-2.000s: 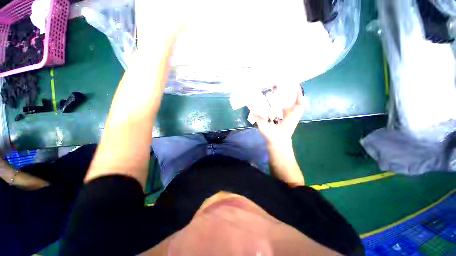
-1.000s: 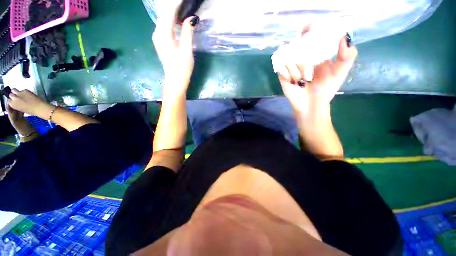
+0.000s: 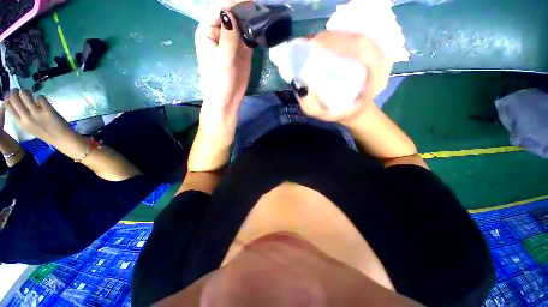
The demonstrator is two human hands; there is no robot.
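My left hand (image 3: pixel 225 51) holds a glossy black plastic housing (image 3: pixel 264 25) above the bench's front edge, its hollow end facing right. My right hand (image 3: pixel 351 78) is closed around a translucent white squeeze bottle (image 3: pixel 327 75). The bottle's narrower end points up and left, close to the housing; I cannot make out a needle tip. A crumpled white cloth (image 3: pixel 372 21) shows behind and beside my right hand, seemingly held with the bottle.
Green bench (image 3: pixel 150 60) with a clear plastic sheet (image 3: pixel 186 7) at its far side. At left lie a black part (image 3: pixel 91 54), a dark heap of small parts (image 3: pixel 27 54) and a pink basket (image 3: pixel 21 18). A co-worker's arm (image 3: pixel 72 144) is at left.
The left hand has brought the black housing off the white area, towards me. The right hand has turned and now shows the bottle, near the housing. The view has shifted.
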